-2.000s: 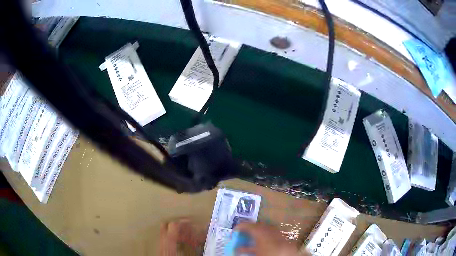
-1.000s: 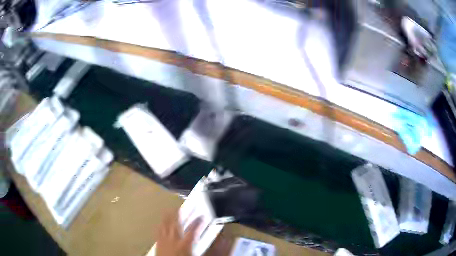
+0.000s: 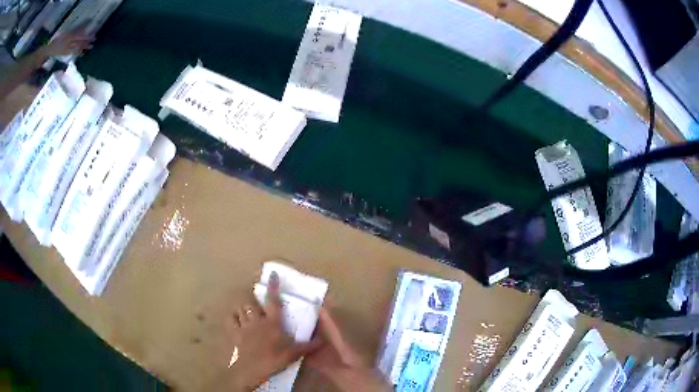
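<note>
A white carton [image 3: 300, 315] lies on the brown worktop at the bottom centre, its end flap at the top. My left hand [image 3: 264, 341] lies over it from the left, a finger at the flap end. My right hand [image 3: 341, 354] touches its right side; the fingers partly hide the carton. Right of my hands lies a clear tray pack [image 3: 421, 325] with grey contents at the top and a bright blue patch at its lower end. It is cut off by the bottom edge.
Overlapping white cartons [image 3: 103, 195] lie at left. More cartons and packs [image 3: 533, 344] stand at lower right. The green belt [image 3: 414, 115] carries spaced cartons. A black device with cables [image 3: 479, 230] hangs in front. Another person's hand [image 3: 69, 44] is at upper left.
The view has shifted. The carton and my hands now show on the worktop, clear of the black device, and the flap end is under my left hand. The tray pack shows more fully.
</note>
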